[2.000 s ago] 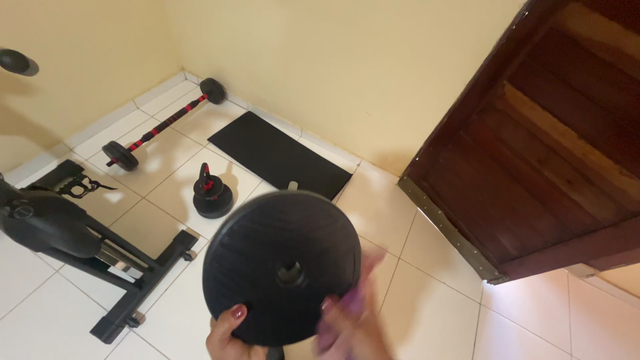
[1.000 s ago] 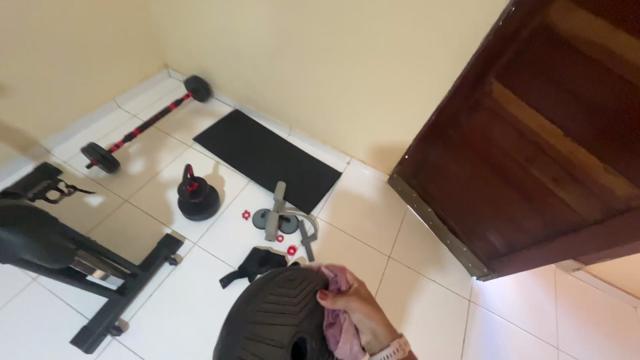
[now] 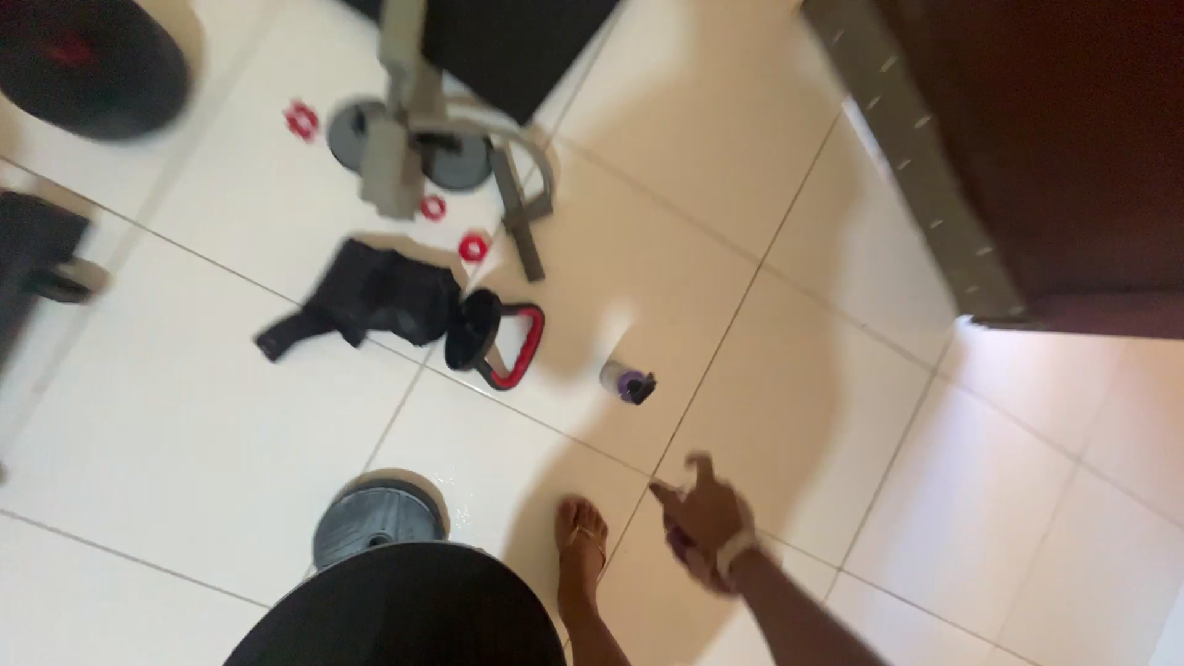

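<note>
My right hand (image 3: 708,518) is over the tiled floor at lower right, thumb and index finger stretched apart towards a small bottle (image 3: 629,381) with a purple and black top. A dark purple bit, apparently cloth, shows under its curled fingers, though blurred. My left hand is out of view. A large black rounded surface, seemingly a weight plate (image 3: 398,610), fills the bottom edge; what supports it is hidden. Partly behind it, a grey weight plate (image 3: 379,518) lies on the floor. Above are a black handle with a red grip (image 3: 525,347) and a black fabric item (image 3: 379,291).
Grey exercise gear (image 3: 398,157), red star nuts (image 3: 473,247) and a black mat (image 3: 518,46) lie farther up. A dark round weight (image 3: 92,69) is upper left. My sandalled foot (image 3: 581,536) stands near the hand; a wooden door (image 3: 1064,157) is at right.
My right hand has come away from the black plate it held. My left hand, on the plate two seconds ago, has left view. The view has moved down and closer to the floor.
</note>
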